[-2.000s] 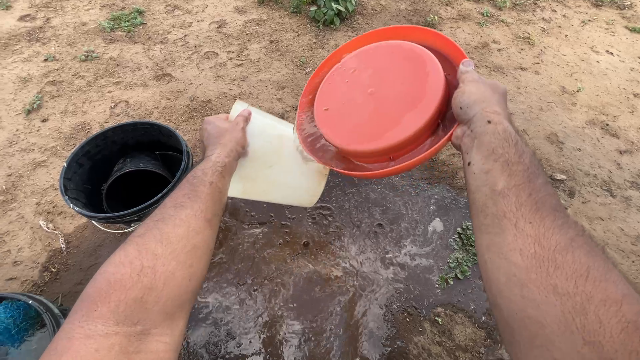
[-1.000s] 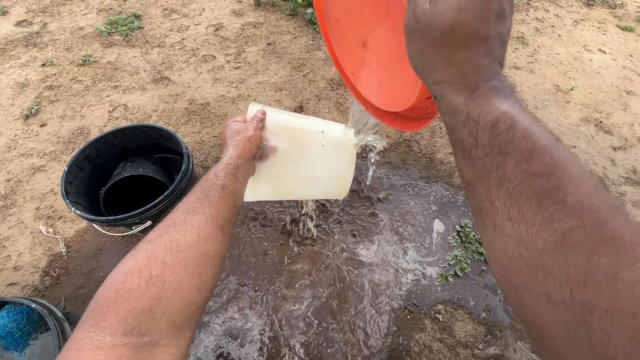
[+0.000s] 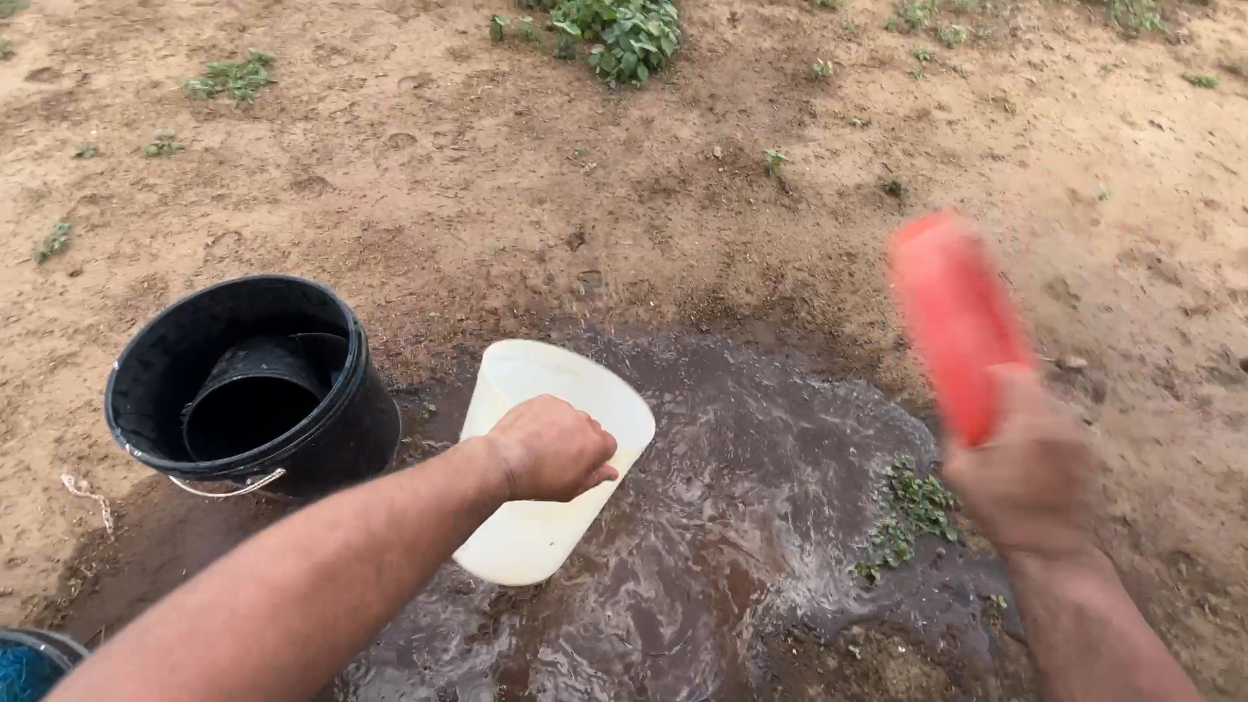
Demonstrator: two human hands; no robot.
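My left hand [image 3: 558, 450] is closed at the white plastic container [image 3: 531, 546], which tilts over the wet ground; the hand covers part of its wall and opening. On the right, my right hand [image 3: 1024, 478] grips a red-orange plastic dish [image 3: 960, 327], blurred by motion and seen nearly edge-on. The two hands are well apart. Left of the container stands a black plastic bucket [image 3: 375, 419] with a wire handle [image 3: 229, 490]; a smaller black vessel [image 3: 258, 375] lies inside it.
Muddy water [image 3: 741, 468] spreads over the ground below my hands. A small green plant [image 3: 912, 512] grows at its right edge. At the bottom left corner is part of another dark container [image 3: 58, 643] with blue material [image 3: 24, 673] inside. Leafy plants [image 3: 629, 39] grow farther off.
The red-orange dish has swung to the right and lower, away from the white container. Water poured between them a second ago; none is seen falling now. The white container has turned to another tilt.
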